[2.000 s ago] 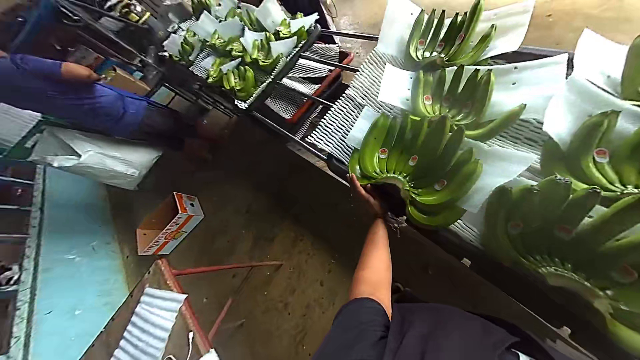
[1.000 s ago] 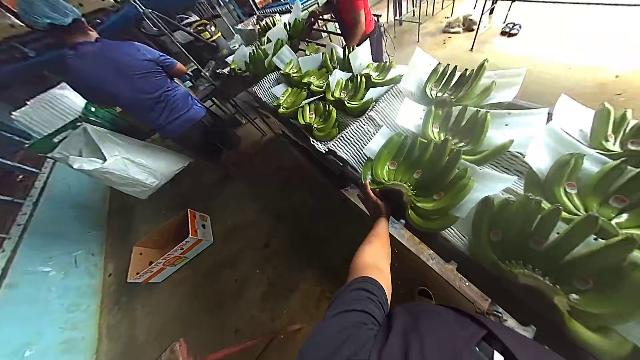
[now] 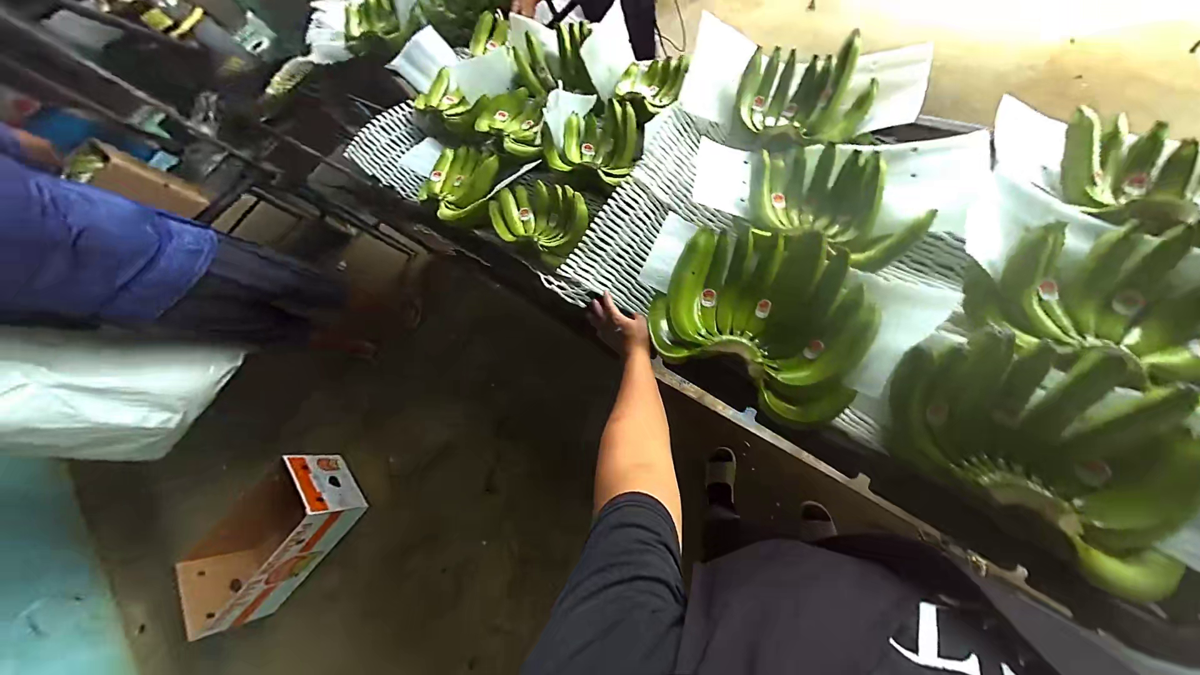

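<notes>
My left hand (image 3: 619, 326) reaches to the near edge of a white foam netting sheet (image 3: 609, 248), its fingertips at that edge. Just right of it lies a large hand of green bananas (image 3: 764, 323) with small stickers, partly on white sheets; my fingers are beside it and hold no fruit. Whether they grip the netting's edge cannot be told. Behind it are another banana hand (image 3: 825, 202) and, farther back, one more (image 3: 797, 94). A big banana hand (image 3: 1041, 450) sits at the right. My right hand is out of the picture.
Several smaller banana hands (image 3: 539, 220) lie on netting farther along the table. A metal rail (image 3: 797, 450) runs along the near edge. An open cardboard box (image 3: 272, 544) stands on the floor. At left are a co-worker in blue (image 3: 103, 244) and a white plastic bag (image 3: 103, 394).
My left hand has left the near banana hand, where it was touching the lower left side, and moved left to the netting's edge. The view has shifted.
</notes>
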